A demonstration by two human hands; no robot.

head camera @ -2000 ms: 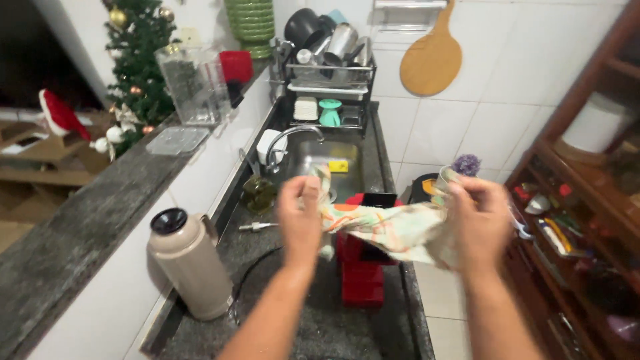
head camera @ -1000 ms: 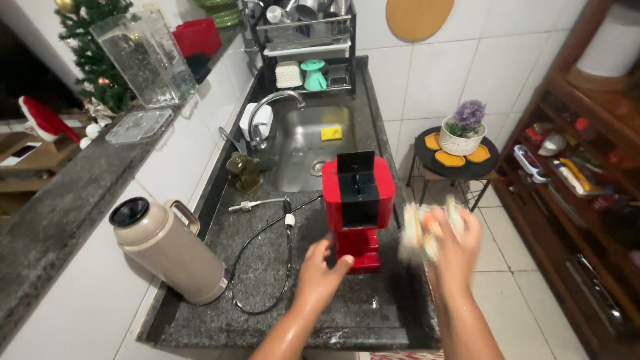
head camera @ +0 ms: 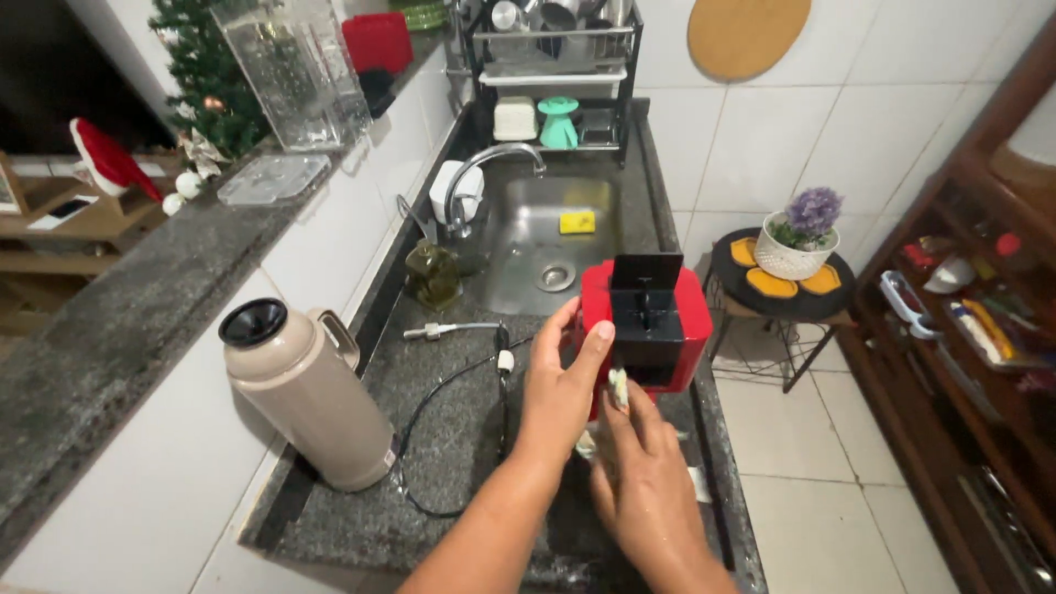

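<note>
A red and black capsule coffee machine (head camera: 689, 318) stands on the dark granite counter near the sink, its black top lever raised. My left hand (head camera: 569, 375) grips the machine's left side, thumb on its front edge. Against the machine's front, my right hand (head camera: 648, 462) holds a bunched patterned cloth (head camera: 619, 389), most of it hidden by the fingers and palm. The machine's lower part is hidden behind both hands. A black power cord (head camera: 412, 429) with its plug (head camera: 429, 332) lies on the counter to the left.
A beige thermos (head camera: 309, 396) stands at the left against the wall. Behind are a steel sink (head camera: 528, 239) with a yellow sponge (head camera: 577, 223), a faucet (head camera: 495, 153), a green glass bottle (head camera: 433, 275) and a dish rack (head camera: 553, 78). A round stool (head camera: 726, 289) with a potted plant stands right.
The cloth was stretched between both hands, then only in my right hand beside the machine; now it is at the machine's front. My left hand has moved up from the base onto the machine's side.
</note>
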